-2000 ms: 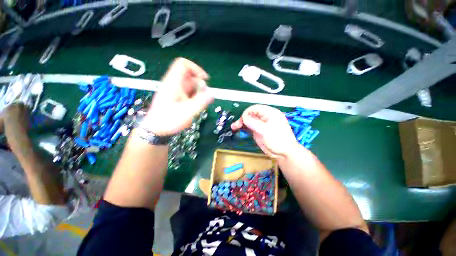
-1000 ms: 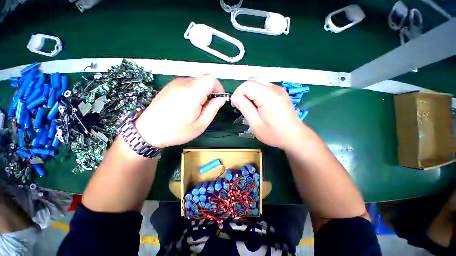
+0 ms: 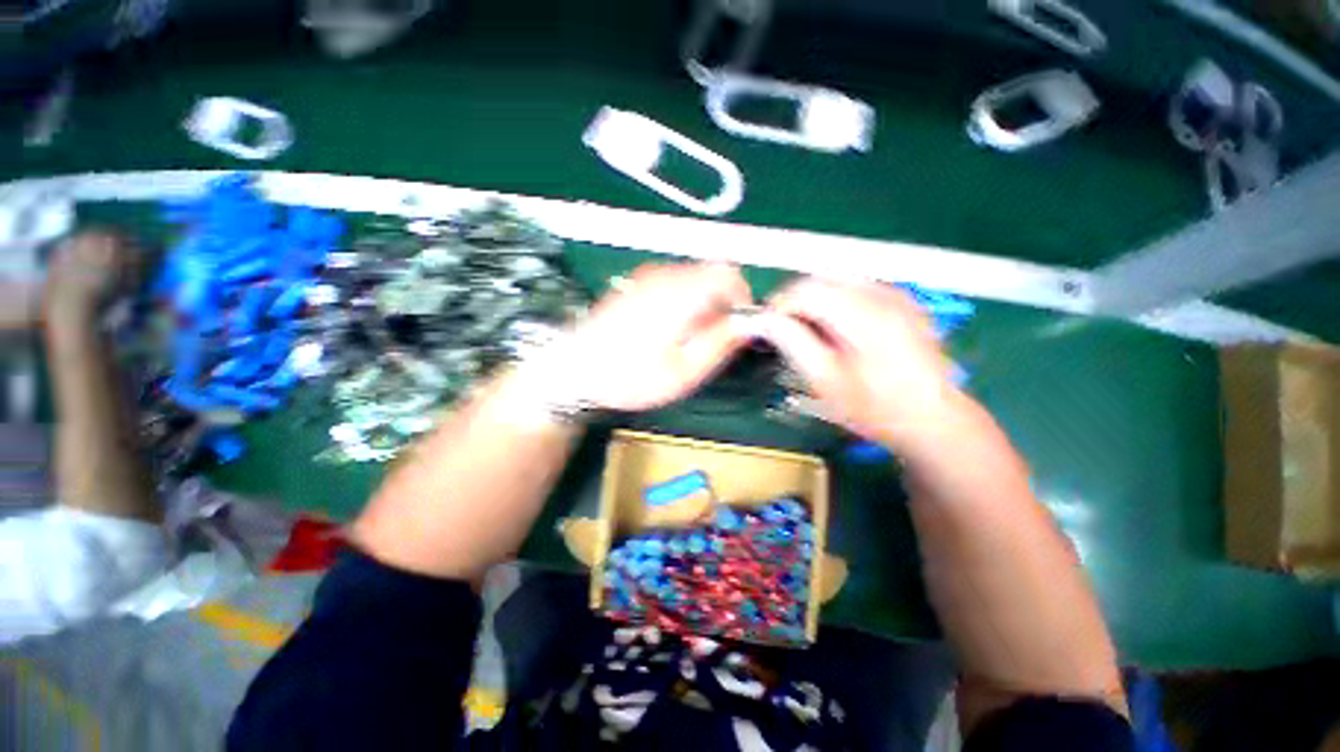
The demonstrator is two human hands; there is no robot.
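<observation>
My left hand [image 3: 661, 338] and my right hand [image 3: 867, 353] meet fingertip to fingertip above the green table, behind the parts box. A small light-and-dark part [image 3: 754, 326] shows blurred between the fingertips; both hands seem to pinch it. The tan parts box [image 3: 825, 544] stands at the table edge before my torso, holding blue cells [image 3: 647, 570] with red wires and one loose blue cell [image 3: 678, 489]. The heap of circuit boards [image 3: 456, 301] lies left of my left hand. More blue cells lie partly hidden behind my right hand.
A heap of blue cells [image 3: 243, 301] lies at left. Another person's arm [image 3: 91, 397] reaches in at far left. Beyond the white rail [image 3: 882, 268] lie white looped housings [image 3: 661, 159]. A slanting grey post [image 3: 1234, 221] and a brown carton [image 3: 1276, 456] are at right.
My hands were apart two seconds ago and came together by one second ago; they remain together. The whole view has shifted since, and another person's arm shows again at left.
</observation>
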